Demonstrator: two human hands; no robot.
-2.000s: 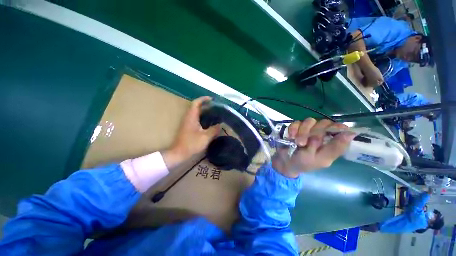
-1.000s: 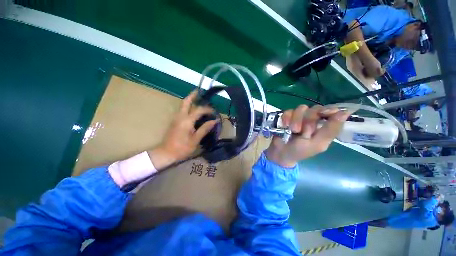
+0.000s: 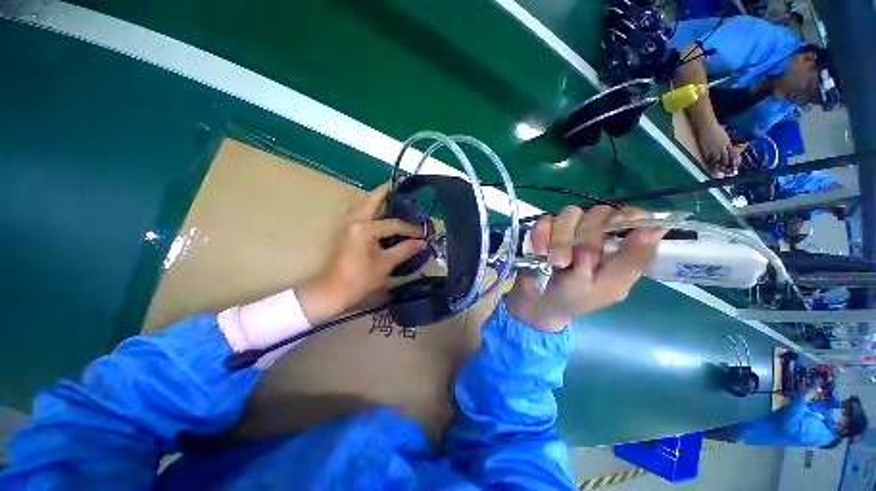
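My left hand (image 3: 360, 257) holds a black headset (image 3: 463, 230) by an ear cup (image 3: 405, 230), above the cardboard mat (image 3: 264, 201). Two pale wire hoops (image 3: 477, 177) stand out around the black inner strap. A thin black boom (image 3: 298, 338) with a dark tip lies across my left wrist. My right hand (image 3: 594, 261) grips the white electric screwdriver (image 3: 709, 263) lying sideways. Its metal nozzle (image 3: 534, 265) points at the headset, behind or at the hoops; the exact contact point is hidden.
A green conveyor (image 3: 384, 67) with white rails runs beyond the mat. Another headset (image 3: 605, 113) lies on it, and one more (image 3: 740, 378) is at the right. A person in blue (image 3: 744, 72) works across the line. A blue bin (image 3: 661, 455) stands at lower right.
Since the earliest frame, the headset has turned so its hoops stand up, and the boom now crosses my left wrist. The screwdriver has shifted slightly left. Both hands keep their holds.
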